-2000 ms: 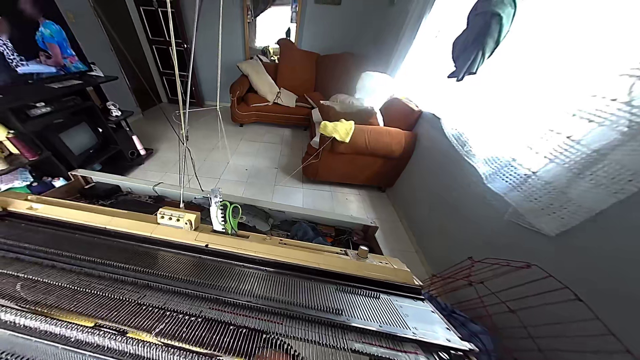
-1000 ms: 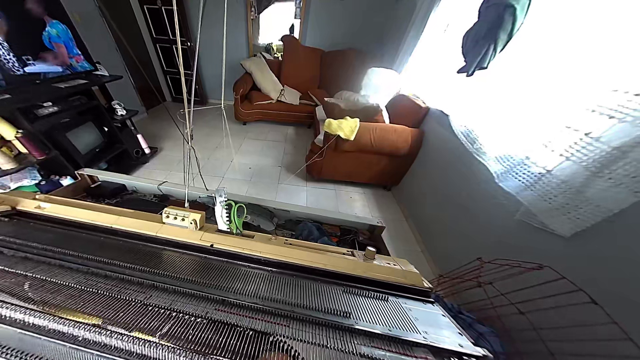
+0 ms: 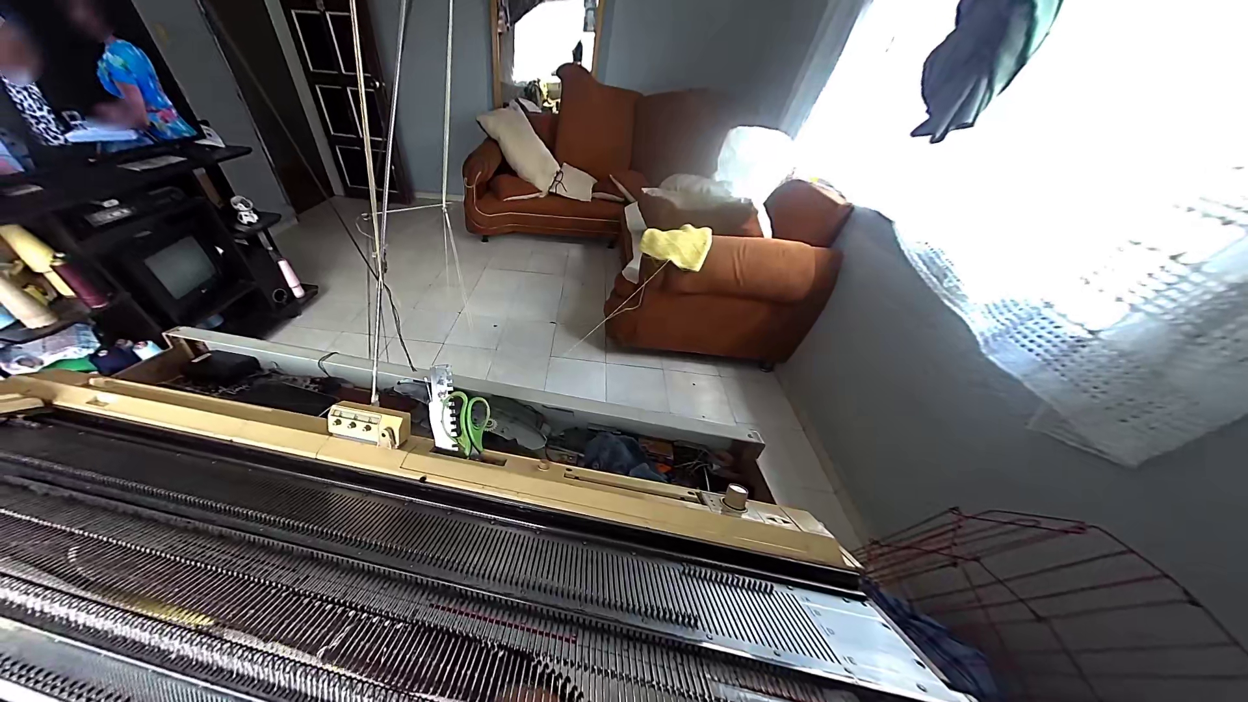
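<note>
A knitting machine's long needle bed (image 3: 585,575) runs slantwise across the lower view, with a second row of needles nearer me. Behind it lies a beige plastic rail (image 3: 468,478). A small beige control block (image 3: 369,425) sits on this rail. Green-handled scissors (image 3: 470,424) stand beside a white toothed comb-like piece (image 3: 442,414). Pale yarn strands (image 3: 375,195) run upward from near the block. Neither of my hands is recognisable; a small brownish patch at the bottom edge is too cut off to identify.
A grey-edged trough (image 3: 585,405) with cloth and odds and ends lies behind the machine. Beyond are orange sofas (image 3: 731,302) with a yellow cloth (image 3: 680,247). A red wire rack (image 3: 1024,575) stands right; a television stand (image 3: 127,234) is left.
</note>
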